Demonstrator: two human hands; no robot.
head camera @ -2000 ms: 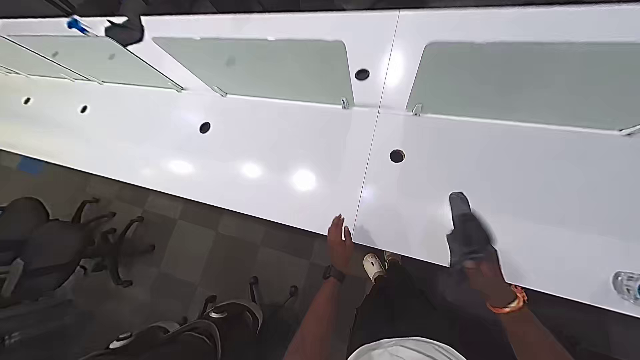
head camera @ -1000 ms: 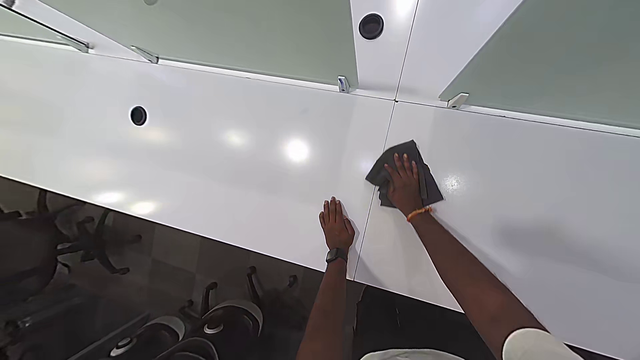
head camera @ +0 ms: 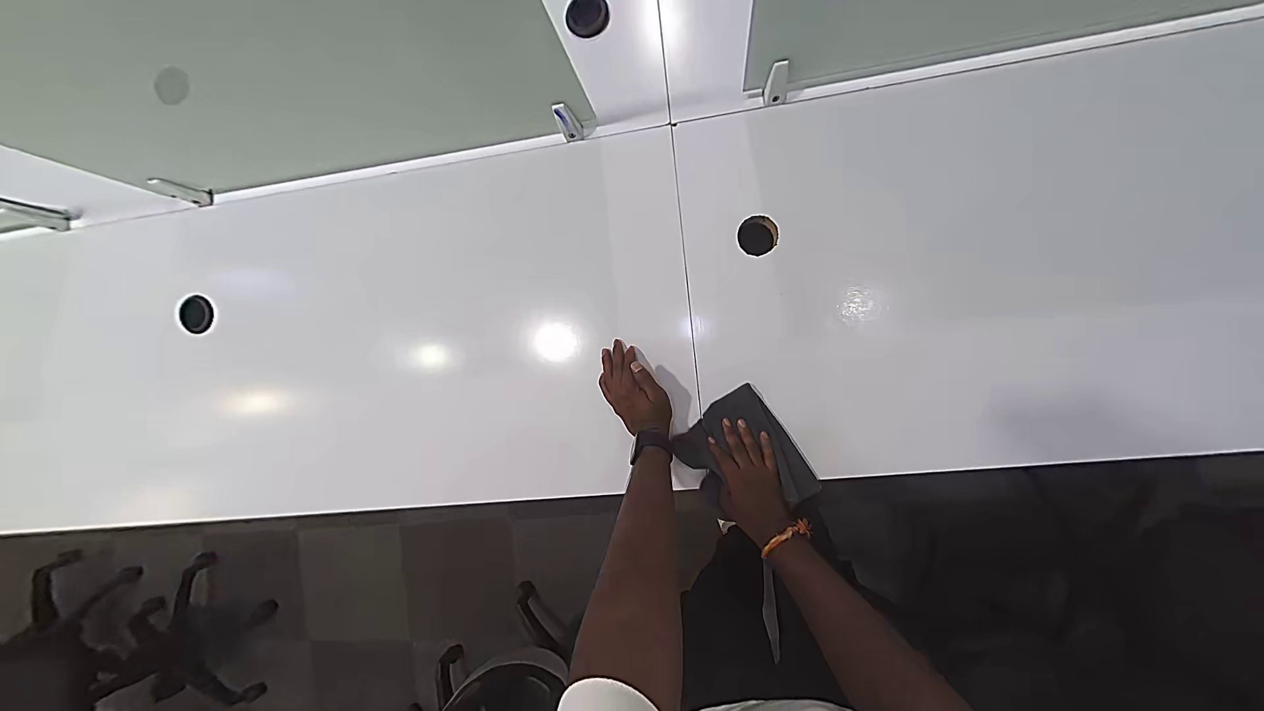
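My right hand [head camera: 750,482] lies palm down on a dark grey cloth [head camera: 790,459], fingers slightly apart, pressing it on the white desktop [head camera: 444,267] at its front edge. Part of the cloth reaches left across the seam between two desk panels, toward my left wrist, and some hangs at the edge. My left hand [head camera: 635,390] rests on the desktop just left of the seam, holding nothing, with a dark watch at the wrist. An orange bracelet circles my right wrist.
Frosted glass dividers [head camera: 326,89] on small metal brackets [head camera: 568,122] stand along the back. Round holes, one [head camera: 757,236] ahead of my right hand and another [head camera: 197,314] at the left, pierce the desktop. Chair bases [head camera: 178,632] stand on the tiled floor below the front edge.
My right hand has brought the cloth from farther in on the desktop back to its front edge. Two seconds ago it held the cloth farther right. The view has shifted.
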